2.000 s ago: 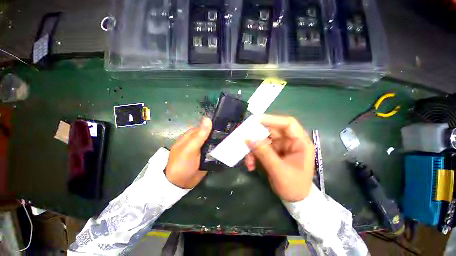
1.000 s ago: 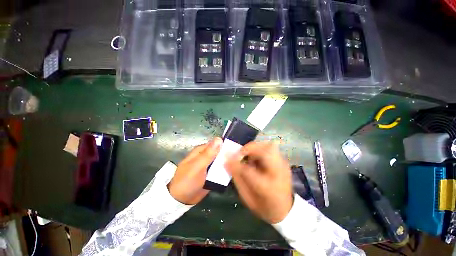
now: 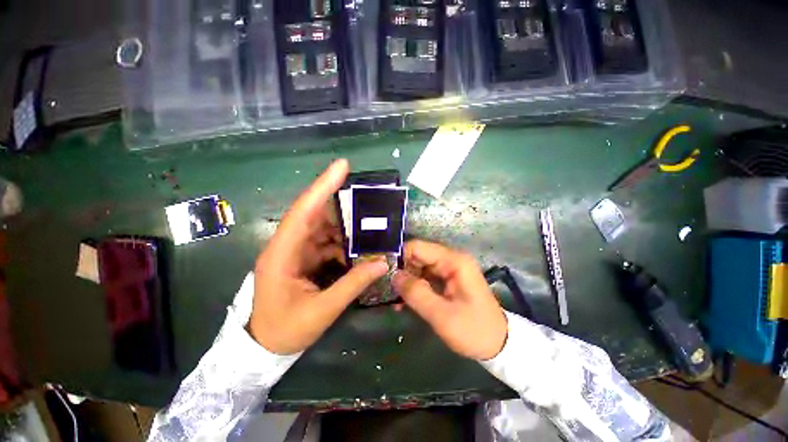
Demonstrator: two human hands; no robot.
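Observation:
An opened keypad phone (image 3: 375,179) is held upright between my hands over the green mat. An LCD module (image 3: 378,221), dark with a white edge and a small white patch, lies over its upper part. A white strip shows at the module's left edge. My left hand (image 3: 307,276) grips the phone from the left, thumb on the lower part below the module. My right hand (image 3: 441,298) touches the phone's lower right side with bent fingers and thumb. The phone's lower part is partly hidden by the fingers.
A clear blister tray (image 3: 363,122) of phones lies behind. Left are a spare LCD module (image 3: 199,219) and smartphone (image 3: 136,302). Right are tweezers (image 3: 554,268), a black frame (image 3: 510,289), cutters (image 3: 661,160), screwdriver (image 3: 664,319) and blue stand (image 3: 745,295). A paper label (image 3: 445,160) lies behind the phone.
The phone has been turned from its back to its opened front, and the LCD module now shows. Both hands have shifted around it. The whole view has moved slightly.

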